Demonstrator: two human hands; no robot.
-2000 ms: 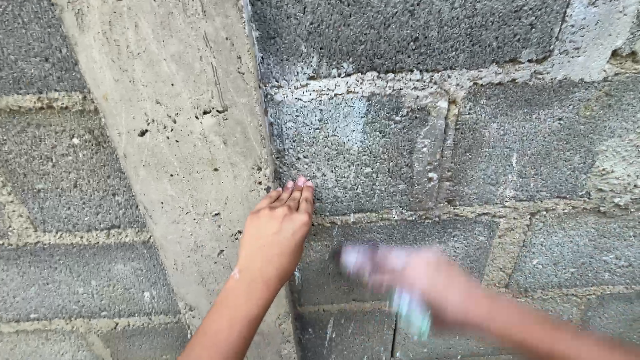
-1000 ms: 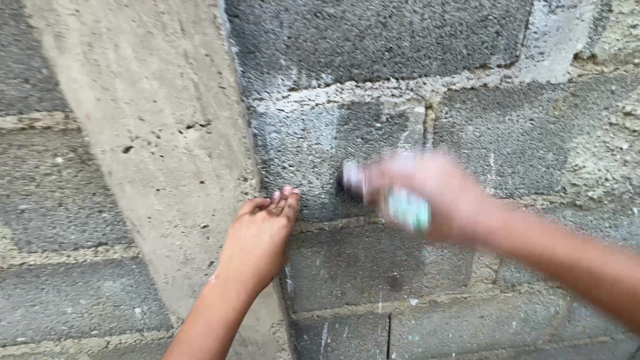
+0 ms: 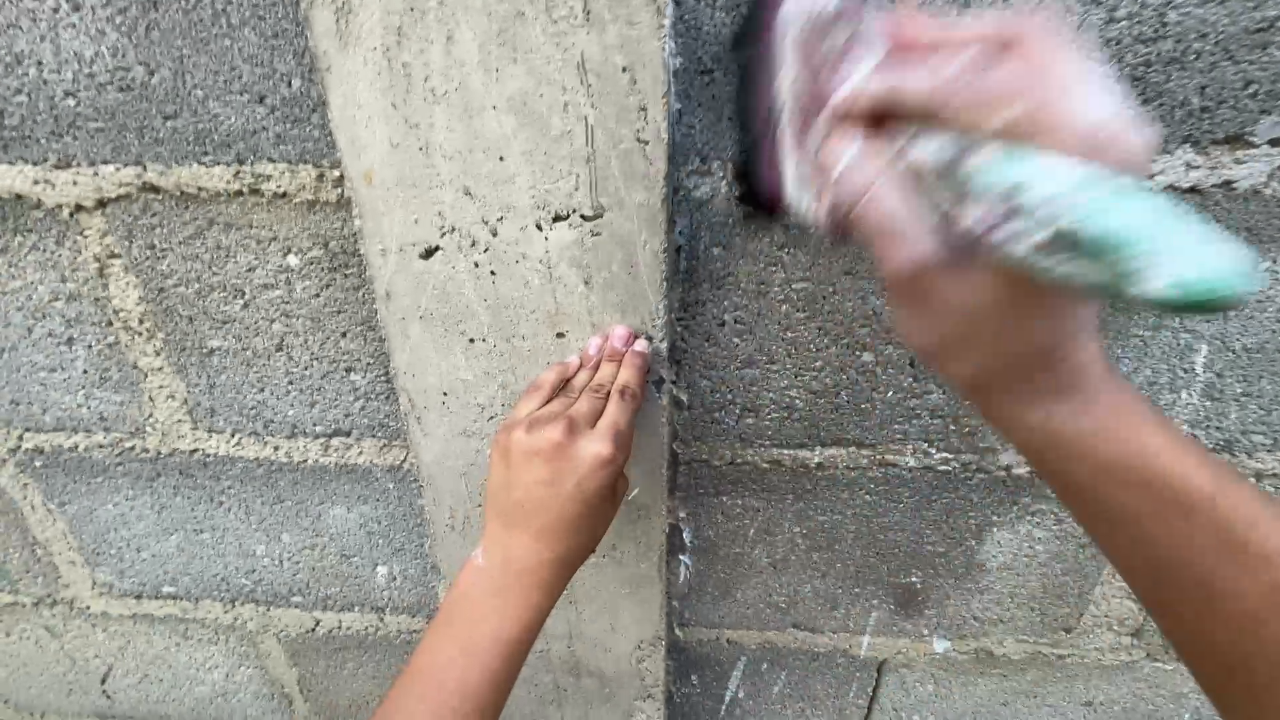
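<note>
My left hand point(image 3: 570, 440) lies against the smooth concrete column point(image 3: 500, 280), fingers together and pointing up, the fingertips near the column's right edge. At the upper right my right hand point(image 3: 960, 110), blurred by motion, grips a brush point(image 3: 1110, 225) with a mint-green handle smeared with white. The brush's dark, purplish head touches or nearly touches the grey concrete block wall point(image 3: 820, 350), just right of the column edge. Blur hides the details of the head.
Rough mortar joints point(image 3: 200, 182) run between the blocks on the column's left side. More blocks right of the column bear white streaks and pale smears point(image 3: 1040, 550). The column's edge point(image 3: 668, 520) runs top to bottom.
My right hand has moved up the wall with the brush, close to the column's edge. My left hand has shifted onto the column from its right edge. The view has moved.
</note>
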